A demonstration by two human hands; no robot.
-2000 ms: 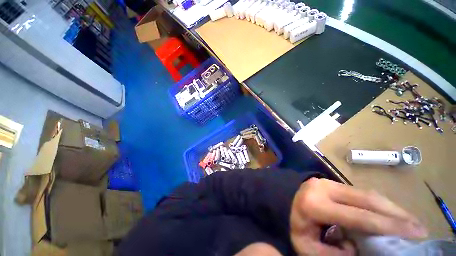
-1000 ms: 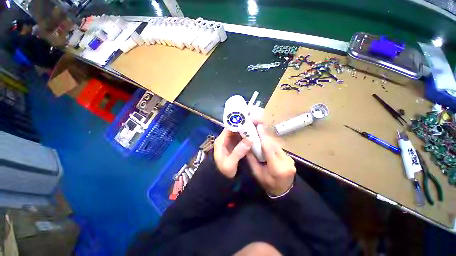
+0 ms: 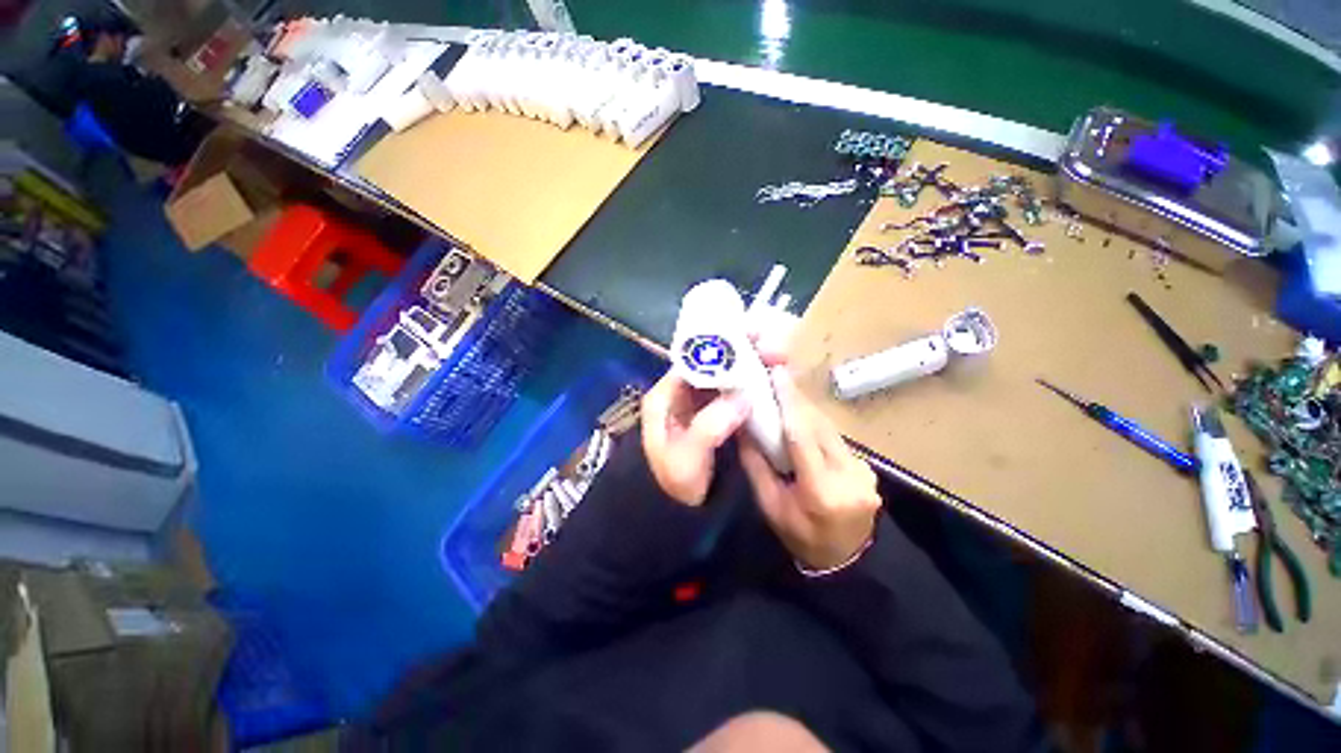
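A white handheld fan unit is held up in front of the bench edge, its round head with a dark blue-and-white face at the top left and its handle slanting down right. My left hand grips it just below the head. My right hand is closed around the lower handle. The fingers hide part of the handle. A white handle housing shell with an empty ring head lies on the brown board. A white plastic fixture stands at the bench edge, partly behind the fan unit.
Blue crates with loose parts stand left of the bench. Small motors with leads, tweezers, a screwdriver, glue bottle, pliers and circuit boards lie right. White units stand in a row. A person is far left.
Since two seconds ago the view has swung right and both hands now show on the fan unit. Over the last second the unit has turned slightly in the hands.
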